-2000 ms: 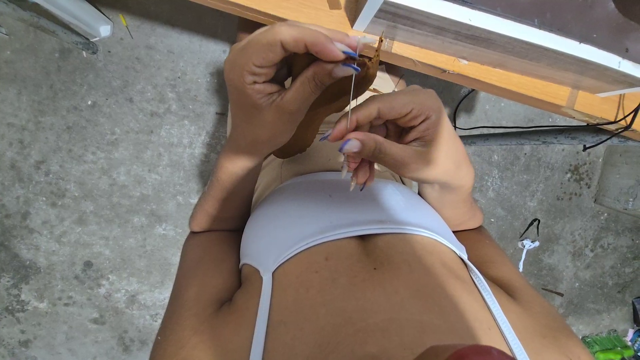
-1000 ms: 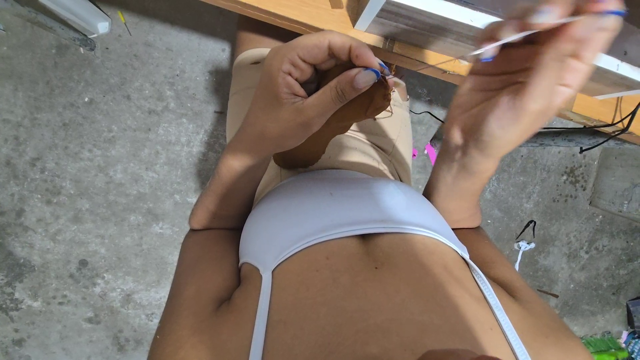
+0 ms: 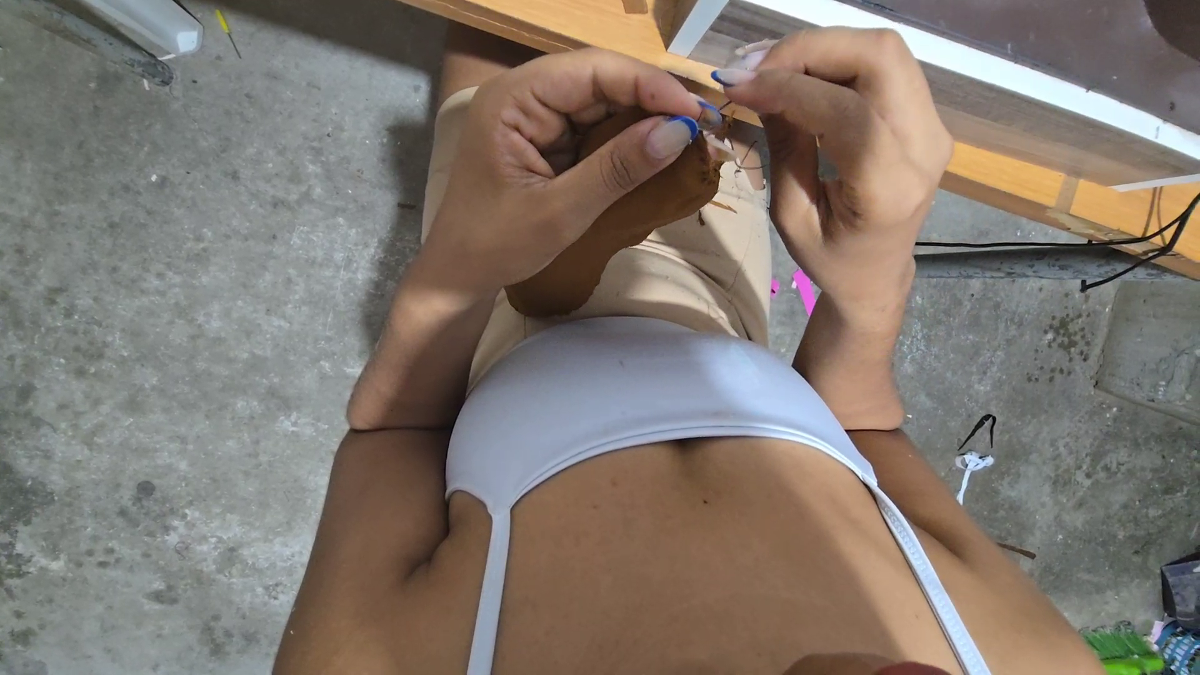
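Note:
My left hand [image 3: 572,159] holds a brown piece of material, perhaps leather [image 3: 647,202], its thumb and forefinger pinched at the frayed upper edge. The piece hangs below the palm over my beige shorts [image 3: 694,272]. Close to that edge, my right hand [image 3: 834,131] has its thumb and forefinger pinched together, right beside the left fingertips. A thin dark strand [image 3: 745,155] curls between the two hands. What the right fingertips grip is too small to make out.
A wooden table edge [image 3: 1012,173] with a white-edged panel runs across the top. Black cables [image 3: 1041,245] hang at the right. On the concrete floor lie a yellow-handled tool [image 3: 223,22], a pink strip [image 3: 803,291], a white cord [image 3: 973,463] and a green brush [image 3: 1120,647].
My right hand was raised far to the upper right with a pale thread drawn out; it has come back beside my left hand. The left hand still holds the brown piece.

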